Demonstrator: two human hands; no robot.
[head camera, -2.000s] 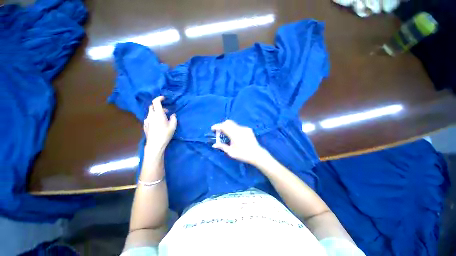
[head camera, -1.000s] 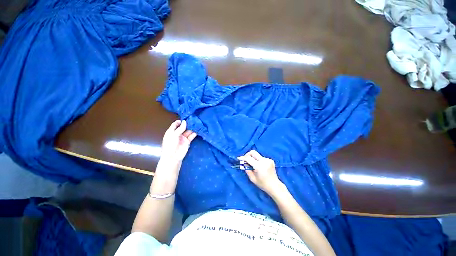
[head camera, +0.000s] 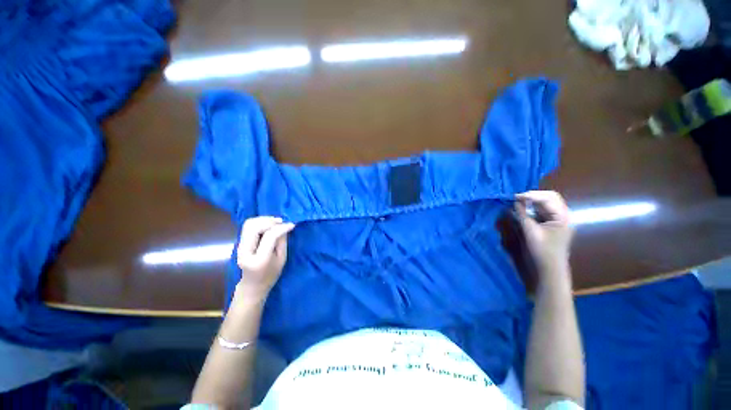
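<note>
The blue dress (head camera: 345, 272) lies on the glossy brown table, puff sleeves spread to both sides. Its front neckline (head camera: 345, 215) is stretched nearly straight between my hands. My left hand (head camera: 263, 252) pinches the edge at the left sleeve. My right hand (head camera: 547, 228) pinches it at the right sleeve; a small bit of something shows at its fingertips, too blurred to name. A drawstring tie (head camera: 389, 260) hangs at the middle front. A dark neck label (head camera: 405, 184) shows on the inside back.
Other blue dresses lie at the left (head camera: 48, 144) and below the table edge at right (head camera: 649, 336). A white crumpled heap (head camera: 637, 30) is at the far right, with a bottle (head camera: 693, 108) beside dark garments. The table (head camera: 361, 104) has a pale curved edge.
My right hand has moved from the middle of the bodice to the right sleeve. The neckline has gone from loose to stretched, and the neck label now shows.
</note>
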